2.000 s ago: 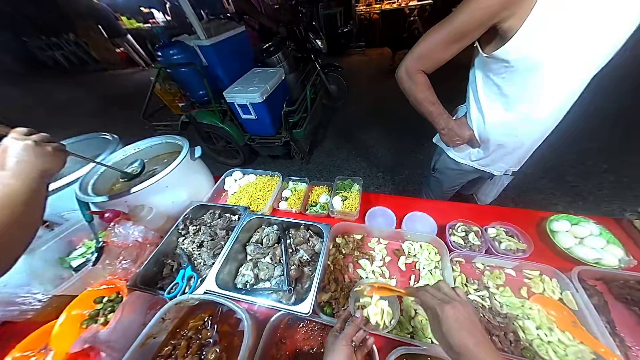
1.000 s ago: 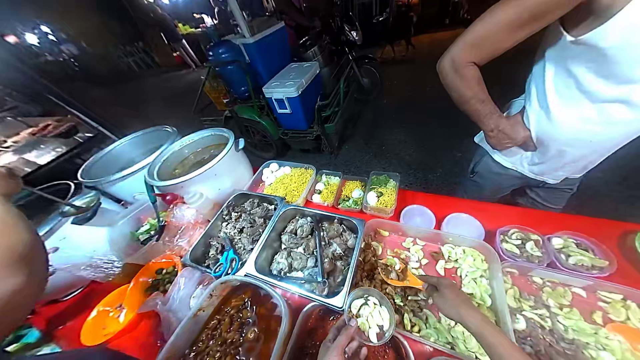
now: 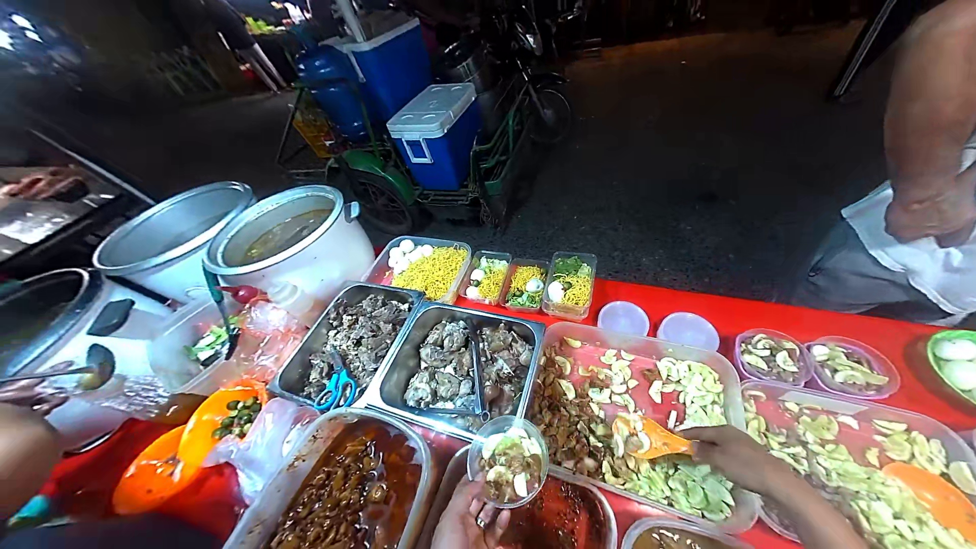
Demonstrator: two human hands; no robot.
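At the bottom centre my left hand (image 3: 473,518), with a ring on one finger, holds a round clear plastic cup (image 3: 508,462) of sliced pale-green pieces and brown bits. My right hand (image 3: 736,456) grips an orange plastic serving spoon (image 3: 652,439), whose bowl rests among the food in a large clear plastic container (image 3: 736,396). That container has brown chopped pieces at its left and pale-green slices at its right. The cup is over the near left corner area of this container. Brown food in sauce fills another plastic container (image 3: 422,457) to the left.
Steel trays (image 3: 534,324) of meat, one with tongs and one with blue-handled scissors (image 3: 335,389), adjoin the work area. White pots (image 3: 339,236) stand at left; a co-worker's arm (image 3: 27,457) holds a ladle. Noodle boxes (image 3: 568,309) line the back. A person's arm (image 3: 926,152) is at right.
The cup in my left hand now shows brown bits among the pale slices. The orange spoon has moved down and right inside the container. The view has swung left.
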